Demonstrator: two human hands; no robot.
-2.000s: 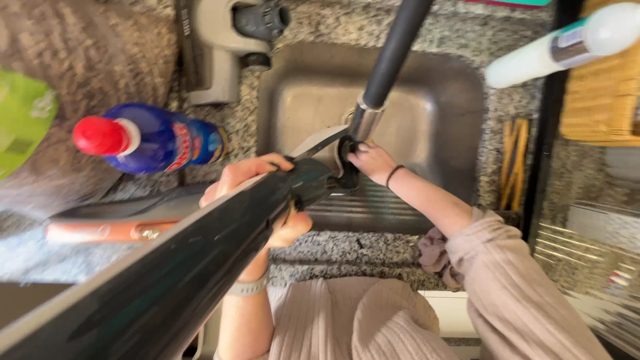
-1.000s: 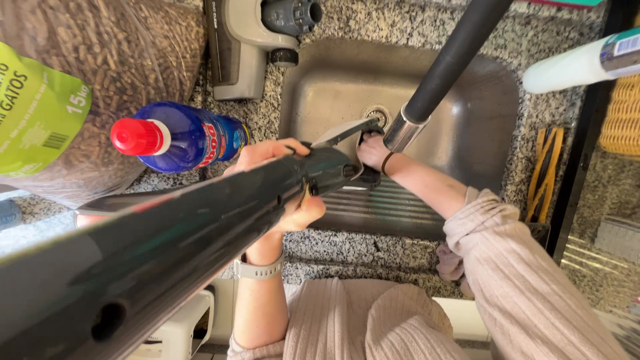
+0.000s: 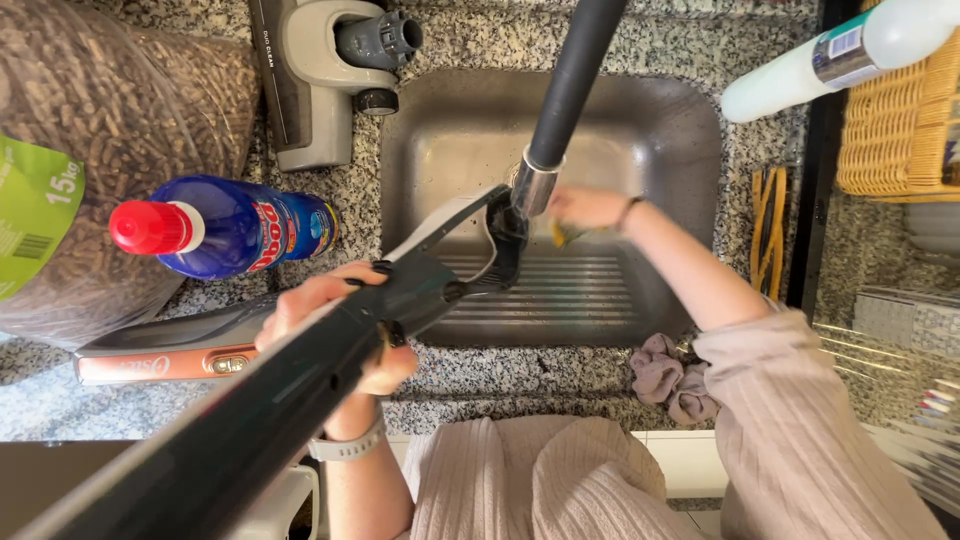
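Observation:
My left hand (image 3: pixel 337 322) grips the dark vacuum cleaner body (image 3: pixel 300 390), which slants from the lower left to over the sink. The body's open-ended collar (image 3: pixel 506 232) hangs above the ribbed part of the stainless steel sink (image 3: pixel 660 300). Just right of that collar, my blurred right hand (image 3: pixel 589 208) holds a small sponge or cloth (image 3: pixel 559 234), yellow and dark; its exact kind cannot be told. A black faucet hose with a metal spray end (image 3: pixel 536 180) comes down from the top, close to the collar and my right fingers.
Left of the sink are a vacuum floor head (image 3: pixel 319 82), a blue bottle with a red cap (image 3: pixel 225 225), a clear bag of pellets (image 3: pixel 150 97) and a copper-and-grey vacuum part (image 3: pixel 165 367). On the right are a pale bottle (image 3: pixel 795 82), orange-handled tongs or scissors (image 3: pixel 766 232), a scrunchie (image 3: pixel 667 379) and a wicker basket (image 3: pixel 892 135).
My right hand has moved off the collar to its right, and a yellow and dark item now shows in it. My left hand still holds the vacuum body.

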